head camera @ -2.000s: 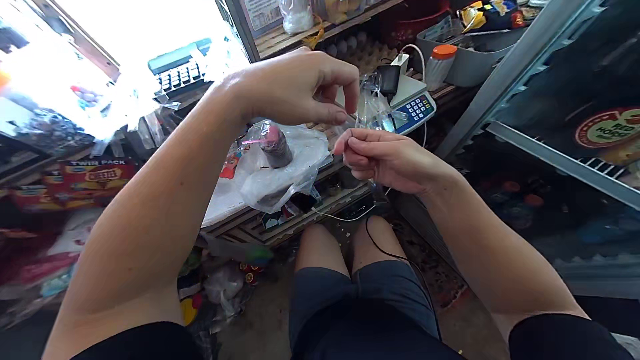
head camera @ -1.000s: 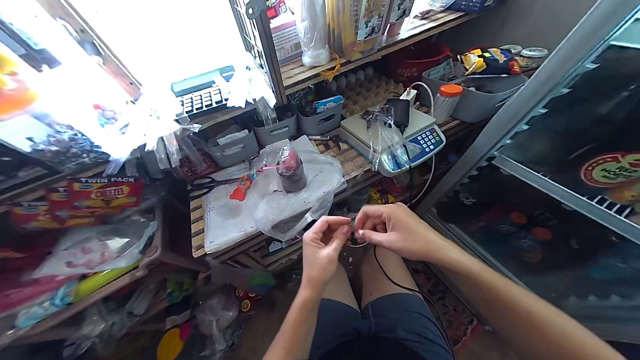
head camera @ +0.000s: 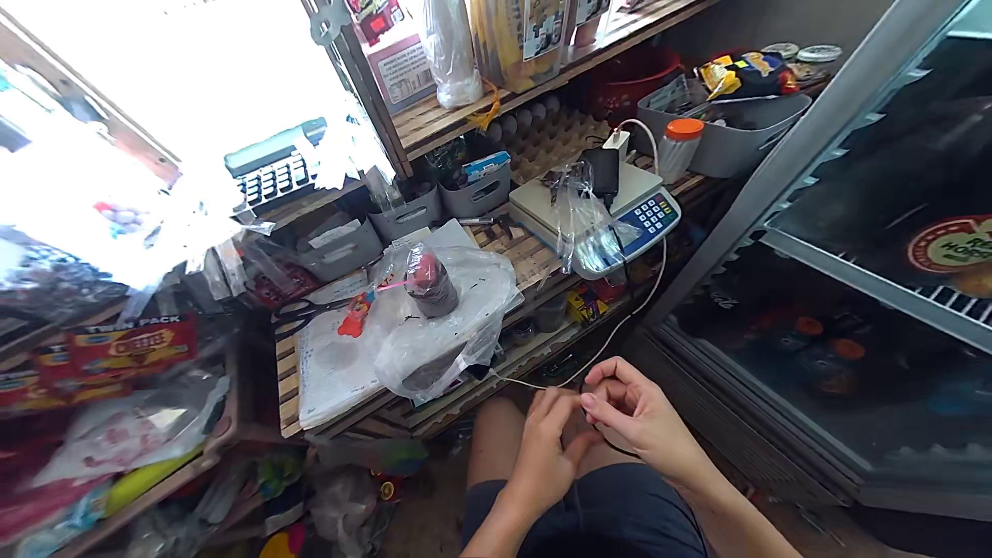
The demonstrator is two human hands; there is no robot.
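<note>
My left hand (head camera: 549, 442) is low over my lap, its fingertips meeting those of my right hand (head camera: 632, 411). Whether something thin is pinched between them cannot be made out. A thin black cord (head camera: 620, 449) runs by my right hand and down over my thigh. Beyond the hands, on the slatted wooden counter, a dark object with a pinkish-red top, wrapped in clear plastic (head camera: 431, 287), stands on a crumpled clear plastic bag (head camera: 484, 275). Beside it lie a small red-orange packet (head camera: 356, 314), a sheet of paper (head camera: 333, 387) and black-handled scissors (head camera: 298, 314).
A digital scale (head camera: 655, 221) at the back right bears a black power adapter (head camera: 601, 174) and plastic bags. Grey bins (head camera: 740, 143), egg trays (head camera: 562, 139) and an orange-lidded jar (head camera: 679, 151) stand behind. A glass-door fridge (head camera: 717, 232) borders the right; snack packs (head camera: 132, 349) lie left.
Both hands, raised in front of the counter two seconds before, have come down over my lap. Since one second ago their fingers have shifted a little and remain close together.
</note>
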